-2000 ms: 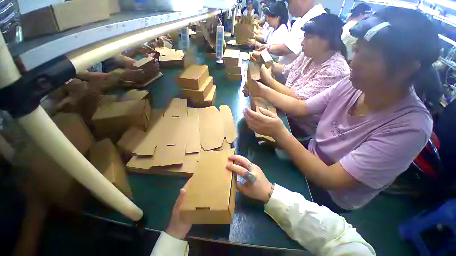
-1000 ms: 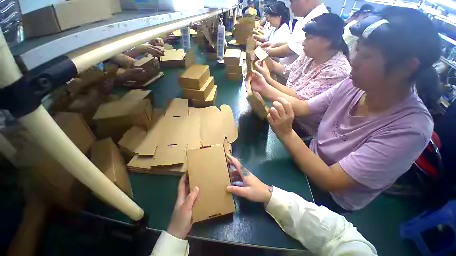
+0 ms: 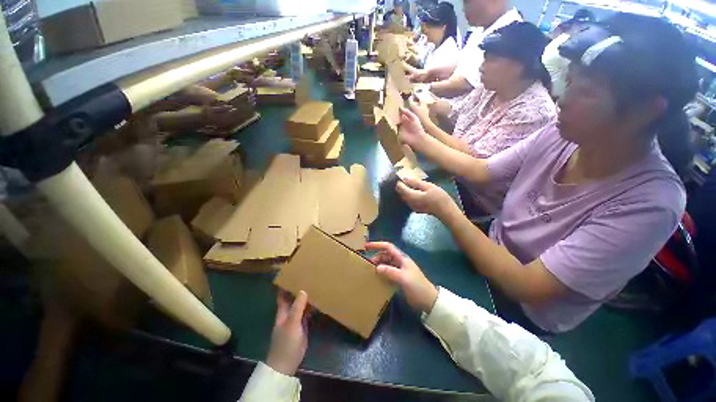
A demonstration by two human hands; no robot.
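A closed plain brown mailer box (image 3: 336, 281) is held tilted above the near table edge, its long side slanting down to the right. My left hand (image 3: 290, 330) holds its lower left side, with the thumb on the front face. My right hand (image 3: 402, 275) holds its upper right edge; the fingers behind the box are partly hidden. Just beyond lies a loose pile of flat brown box blanks (image 3: 275, 206) with flaps and slots; the box covers part of its near edge.
Stacked closed boxes (image 3: 312, 129) stand beyond the blanks. Loose boxes (image 3: 177, 255) lie at left behind a slanting cream pipe (image 3: 129, 251) with a black joint (image 3: 67, 133). A shelf (image 3: 188, 51) overhangs the left. A person in a lilac shirt (image 3: 589, 204) handles cardboard at right.
The box has turned from nearly upright to a slant, its lower end swinging right. My right hand has moved slightly up and right with it. The neighbour's hands and cardboard have shifted.
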